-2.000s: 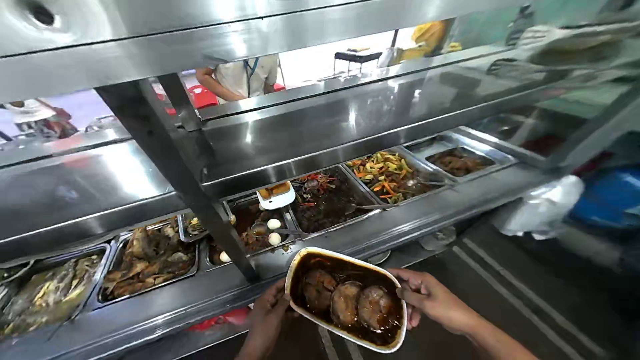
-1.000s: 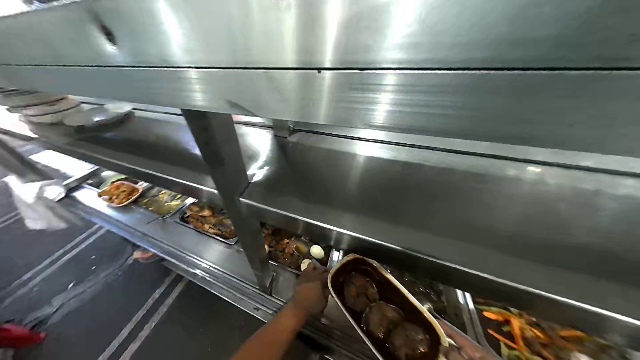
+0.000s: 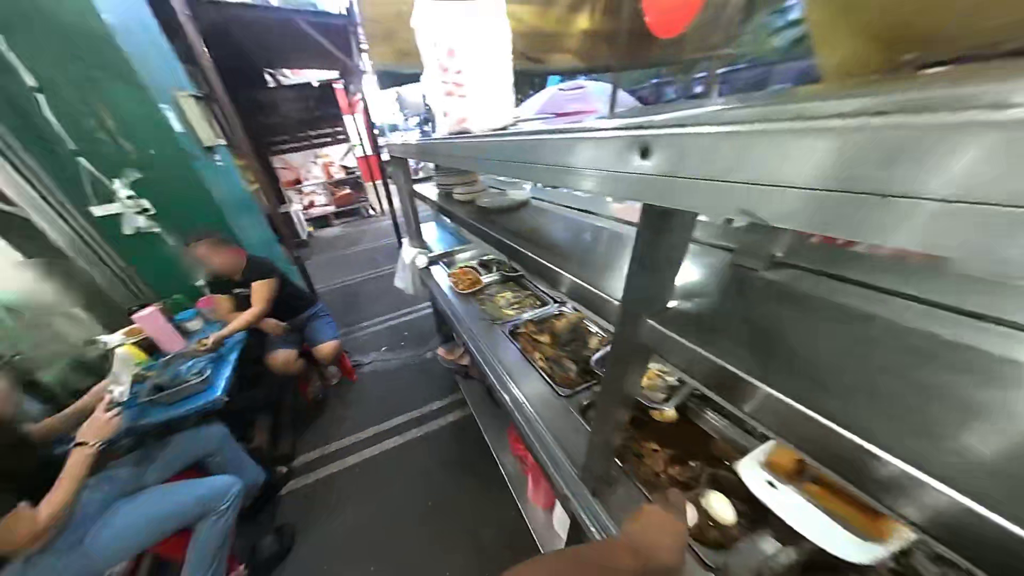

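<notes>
My left hand (image 3: 652, 532) is blurred at the bottom, over the near edge of a metal tray of dark stew (image 3: 672, 456) with peeled boiled eggs (image 3: 718, 507). Whether its fingers hold anything does not show. A white rectangular dish (image 3: 824, 512) with orange-brown food rests over the right part of that tray. My right hand is outside the view, and the dish of dark sauce with round pieces does not show either. Farther along the counter are a tray of browned fried pieces (image 3: 560, 348), a tray of pale greenish food (image 3: 512, 300) and a dish of orange food (image 3: 465, 279).
A steel post (image 3: 640, 320) rises from the counter to the steel shelf (image 3: 720, 168). Stacked plates (image 3: 458, 182) stand at the shelf's far end. A white plastic bag (image 3: 410, 270) hangs at the counter's end. Two people sit at a blue table (image 3: 192, 392) on the left, across the walkway.
The view has swung far left along the counter, bringing the walkway and seated people in. Both hands were at the dish of dark sauce earlier; that dish and my right hand have left the view.
</notes>
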